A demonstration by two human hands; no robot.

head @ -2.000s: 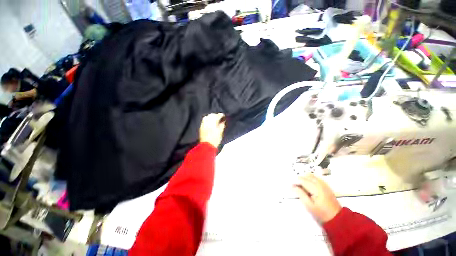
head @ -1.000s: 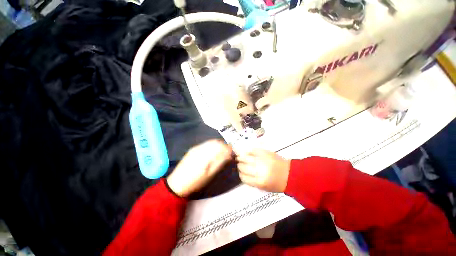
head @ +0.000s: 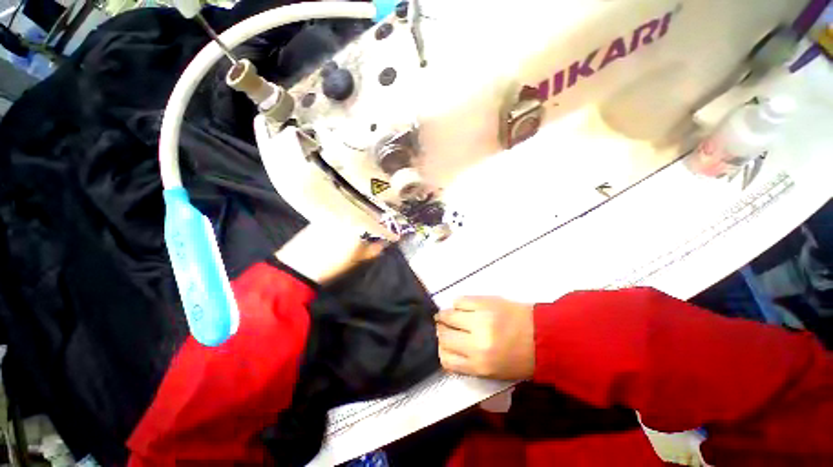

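Note:
The black garment (head: 87,219) is heaped left of the machine, and a flap of it (head: 365,328) lies over my left wrist and the table's front edge. My left hand (head: 333,250) is at the flap's upper edge by the presser foot (head: 420,230), its fingers partly hidden by cloth and overexposed, so its hold is unclear. My right hand (head: 482,337) pinches the flap's right edge near the table front. The cream-white sewing machine head (head: 475,100) with purple lettering stands above my hands.
The light-blue machine lamp (head: 201,269) hangs on its white gooseneck over the garment, close to my left sleeve. A small clear bottle (head: 744,137) and pale-bladed snips (head: 753,171) lie at the right on the white table (head: 630,264) with ruler markings.
My view has come closer to the machine. The black flap is now spread over my left wrist up to the presser foot. My hands have moved apart, the right one holding the flap's edge.

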